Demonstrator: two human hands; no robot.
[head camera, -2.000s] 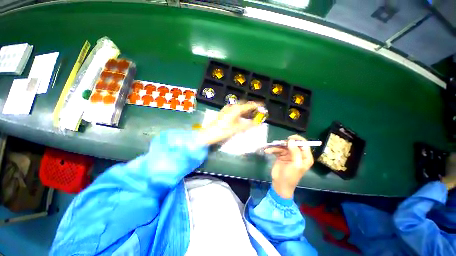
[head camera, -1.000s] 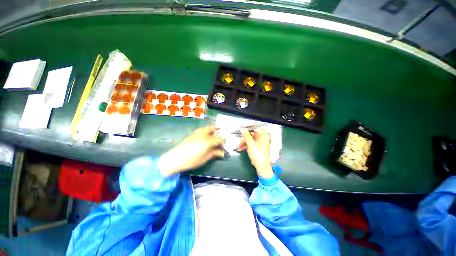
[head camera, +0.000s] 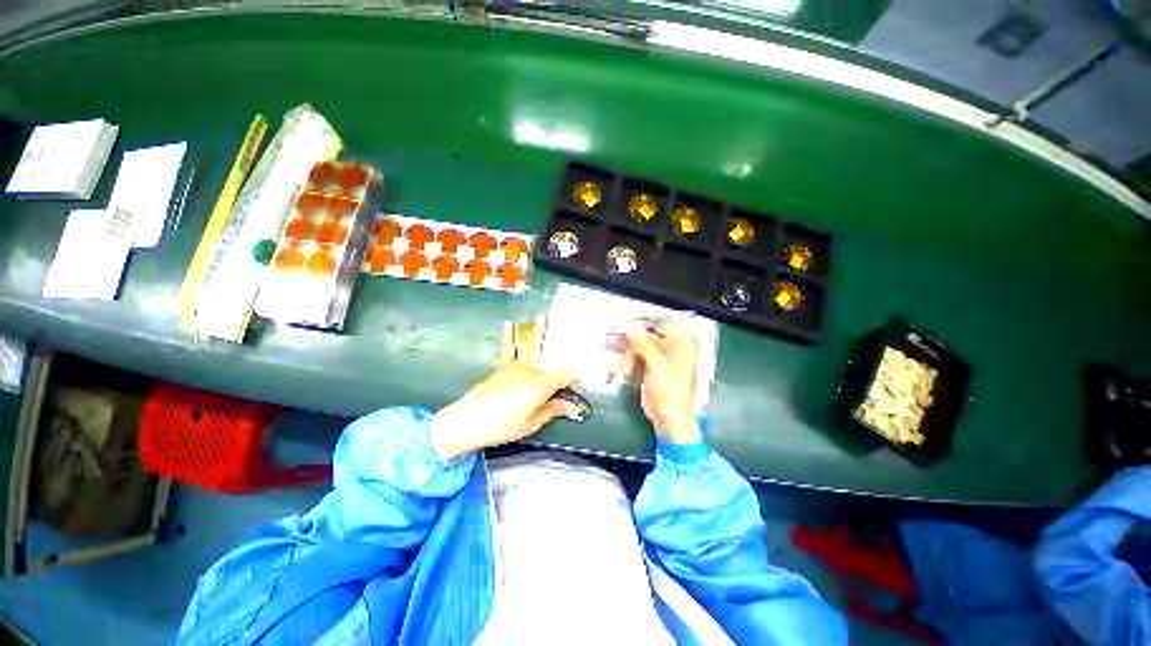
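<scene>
My left hand (head camera: 507, 401) is over the bench's front edge, holding a dark-rimmed round unit (head camera: 574, 405) at its thumb side. Its raised fingers are beside a small amber piece (head camera: 526, 334) at the left of the white liner sheet (head camera: 574, 313). My right hand (head camera: 669, 372) is over the sheet, fingertips pinched on what looks like the thin tweezers (head camera: 621, 333), blurred and mostly hidden. The black component tray (head camera: 675, 279) behind holds amber-centred units, two silver-white ones at front left, and a dark-looking one in the front row; the front middle pocket is empty.
Right of the tray is a black box of beige pads (head camera: 900, 395). To the left lie a strip of red-orange stickers (head camera: 444, 254), a sticker pack (head camera: 322, 234), a yellow strip (head camera: 227, 215) and white cards (head camera: 86, 252). Another person's blue sleeve (head camera: 1098, 543) is at far right.
Since two seconds ago, my left hand has left the tray and come down near the front edge; my right hand has moved left onto the sheet. The front row's fourth pocket now holds a unit.
</scene>
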